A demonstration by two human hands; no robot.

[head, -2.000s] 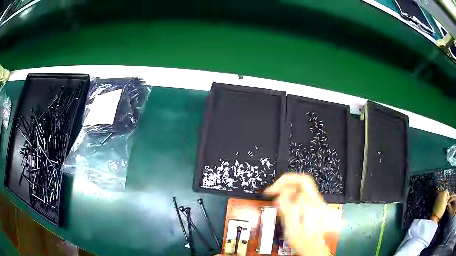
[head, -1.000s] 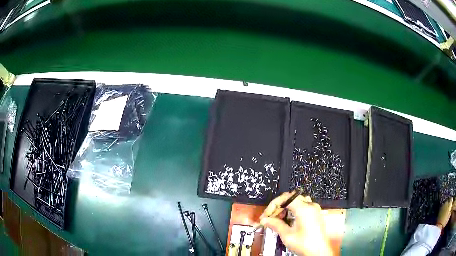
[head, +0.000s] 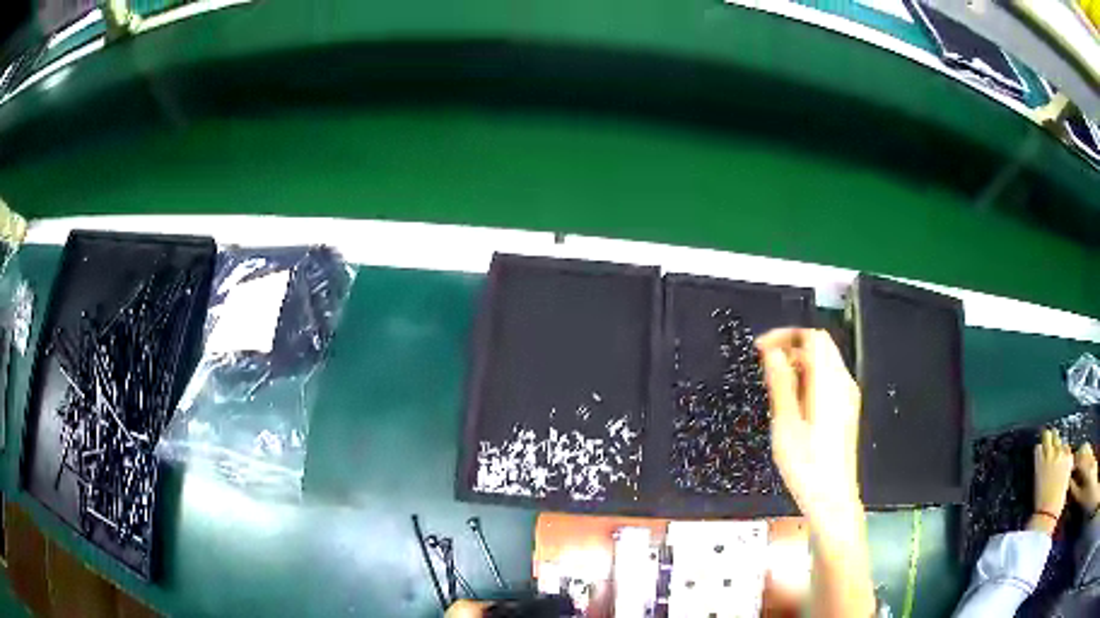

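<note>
My right hand (head: 818, 423) is over the right edge of the tray of small dark parts (head: 724, 417). Its fingers are bent together; whether they hold tweezers cannot be made out. A small part of my left hand (head: 466, 610) shows at the bottom edge, beside a dark shape (head: 531, 606); its grip is hidden. The orange fixture (head: 557, 531) lies at the front with white and silver plates (head: 717, 567) on it. A few black rods (head: 486, 553) lie left of it. Small silver parts (head: 555, 461) are heaped low in the middle-left tray (head: 567, 332).
A rod tray (head: 103, 410) is at far left, with a clear plastic bag (head: 253, 374) beside it. A near-empty tray (head: 911, 386) stands right of the dark parts. Another person's hands (head: 1057, 471) are in a black parts pile (head: 1001, 483) at far right.
My right hand has moved from the fixture up and right over the dark parts tray, uncovering the fixture's plates. Part of my left hand and the dark shape now show at the bottom.
</note>
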